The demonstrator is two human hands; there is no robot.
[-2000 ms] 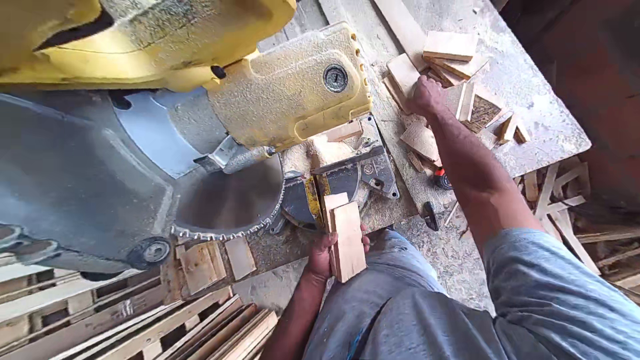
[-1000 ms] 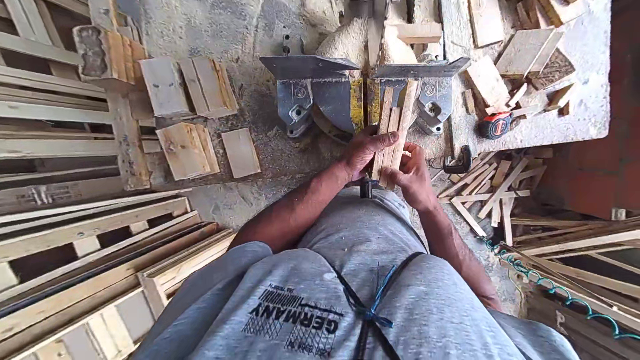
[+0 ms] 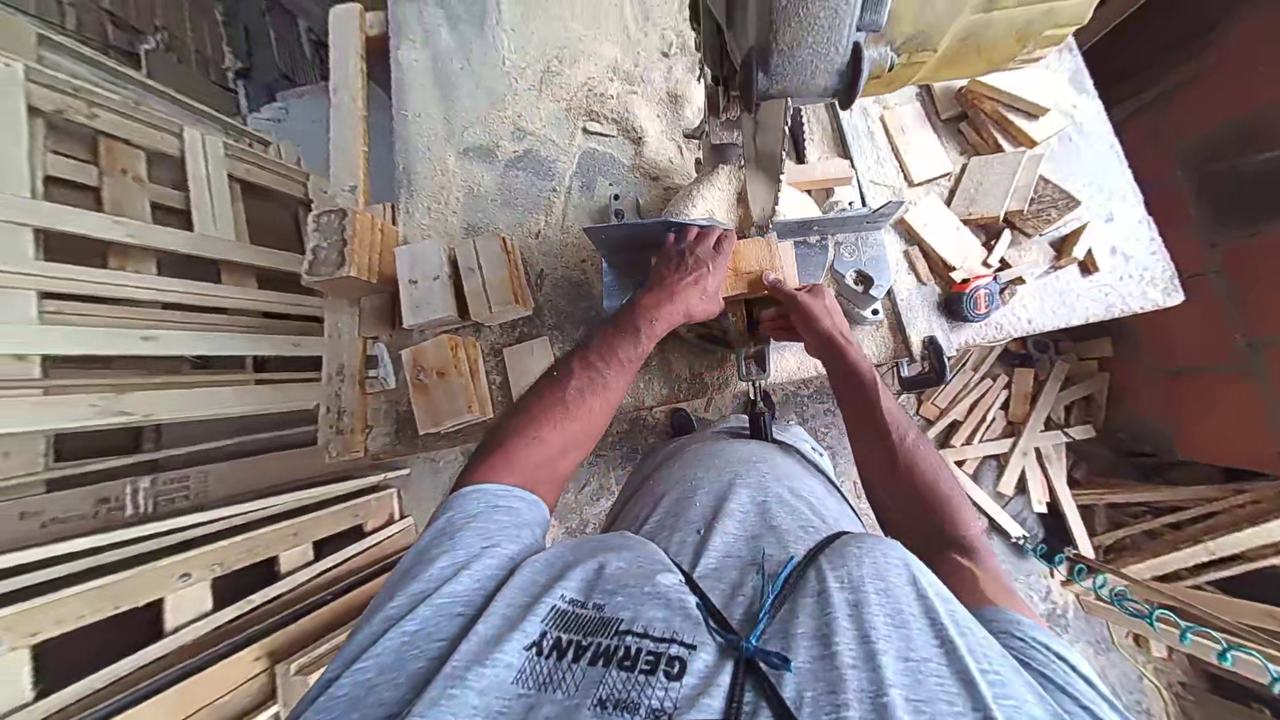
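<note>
A short wooden block [image 3: 757, 266] lies across the miter saw's table, close against the metal fence [image 3: 835, 222]. My left hand [image 3: 692, 275] presses on the block's left end, its fingertips at the fence. My right hand [image 3: 808, 315] grips the block's right part, thumb on the near edge and fingers curled below. Just beyond the block stands the toothed saw blade [image 3: 765, 150], under the saw's yellow housing [image 3: 975, 40]. Sawdust [image 3: 710, 195] is heaped behind the fence.
Cut wood blocks [image 3: 447, 382] stand at the left. Offcuts [image 3: 920, 145], a tape measure [image 3: 973, 297] and a black clamp [image 3: 922, 365] are at the right. Wooden pallets [image 3: 160, 320] fill the far left; scrap sticks [image 3: 1030, 430] and a coiled green hose [image 3: 1150, 610] lie lower right.
Both hands have moved from near my waist up to the fence, and the pieces held upright there now lie crosswise as a block. Two seconds ago my right hand was among the offcuts. The view has swung.
</note>
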